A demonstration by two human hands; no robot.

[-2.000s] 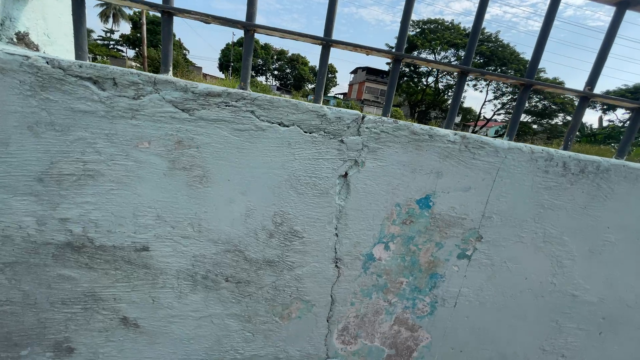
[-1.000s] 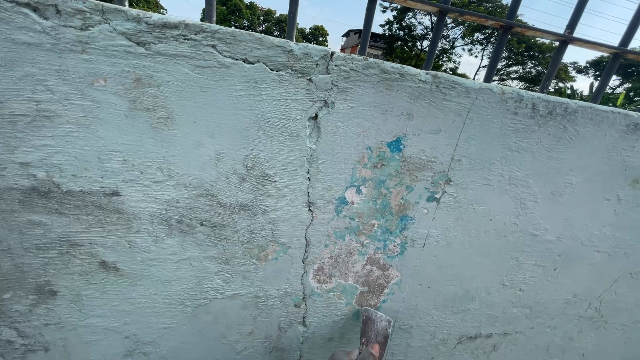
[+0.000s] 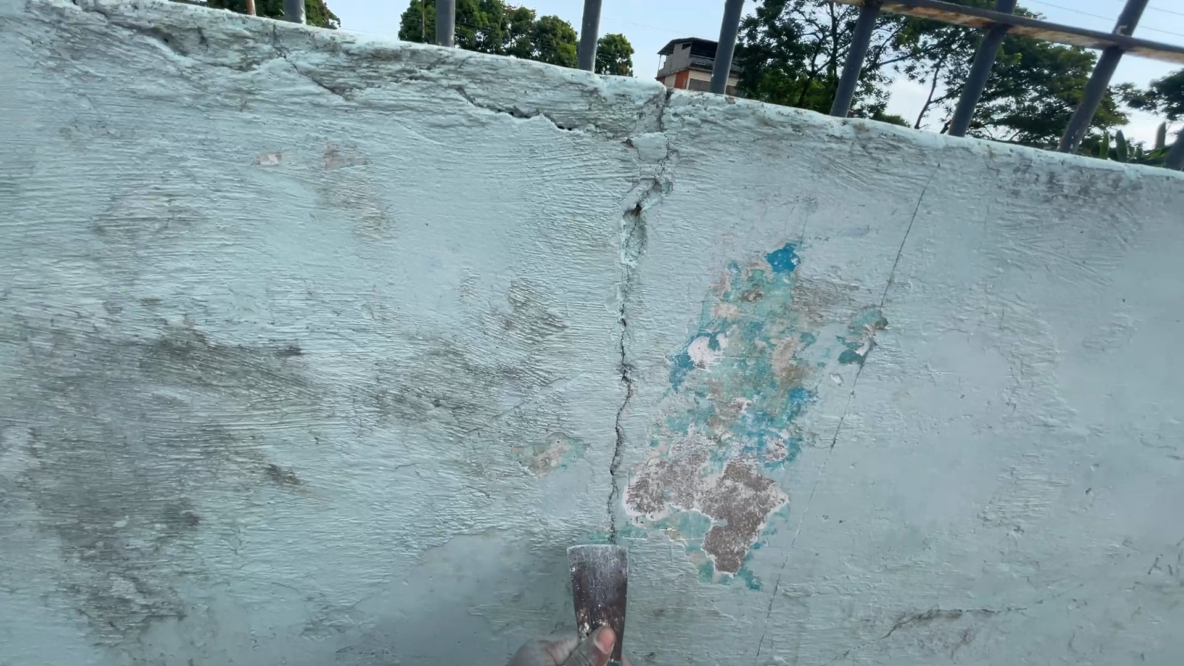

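Observation:
A metal scraper (image 3: pixel 599 587) with a worn, whitish blade stands upright at the bottom centre of the head view. My left hand (image 3: pixel 566 649), only partly in sight at the lower edge, grips it with the thumb on the near face. The blade's top edge lies at the lower visible end of a long vertical crack (image 3: pixel 622 370) in the pale blue-green painted wall (image 3: pixel 999 416). Right of the crack is a patch of peeled paint (image 3: pixel 754 370), turquoise and blue above, with bare grey-brown plaster (image 3: pixel 740 509) below. My right hand is out of view.
Metal railing bars (image 3: pixel 725 46) rise behind the wall's top edge, with trees (image 3: pixel 814 55) and a building (image 3: pixel 684 63) beyond. A branching crack (image 3: pixel 518 113) runs left near the top. A thin slanted crack (image 3: pixel 837 425) lies right of the peeled patch.
The scraper and my left hand have come into view from below. Since one second ago the scraper has moved left, from under the bare plaster to the vertical crack, and stands more upright.

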